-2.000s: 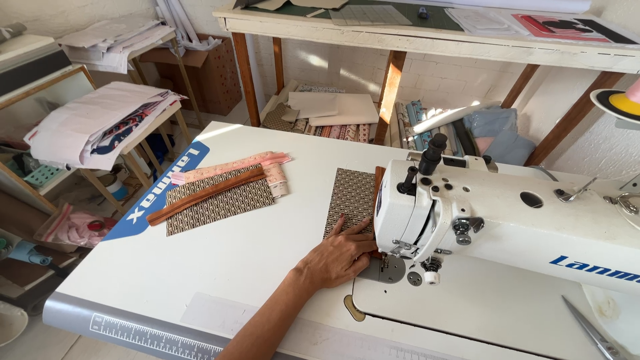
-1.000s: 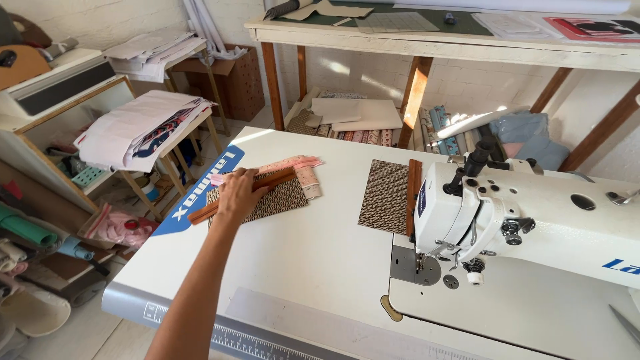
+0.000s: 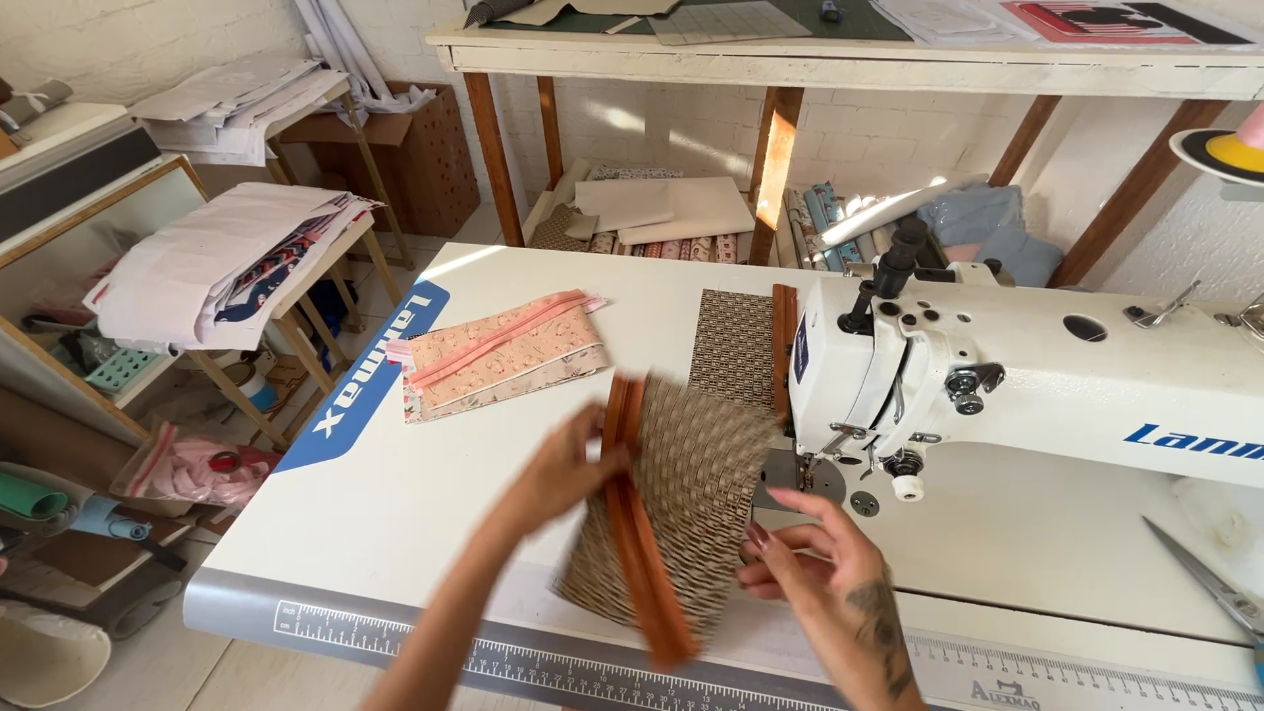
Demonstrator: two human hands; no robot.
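My left hand [image 3: 568, 459] grips a brown patterned fabric panel [image 3: 691, 494] together with an orange-brown zipper strip [image 3: 637, 533], raised and blurred over the table's front. At the panel's right edge is my right hand [image 3: 815, 558], fingers apart; whether it touches the panel I cannot tell. A second patterned panel [image 3: 733, 351] lies flat left of the white sewing machine [image 3: 849, 365], with another orange-brown zipper strip [image 3: 783, 346] along its right side. Pink floral fabric pieces [image 3: 513, 355] with a pink zipper [image 3: 499, 336] on top lie at the table's left.
Metal scissors [image 3: 1200, 578] lie at the right. A clear ruler [image 3: 1047, 676] runs along the front right, and a printed scale [image 3: 385, 637] marks the table's front edge. Behind stands a wooden worktable [image 3: 790, 69]; stacked papers [image 3: 222, 257] are at the left.
My left hand has lifted the patterned panel and zipper off the pink pieces and brought them right, toward the front. My right hand has come into view.
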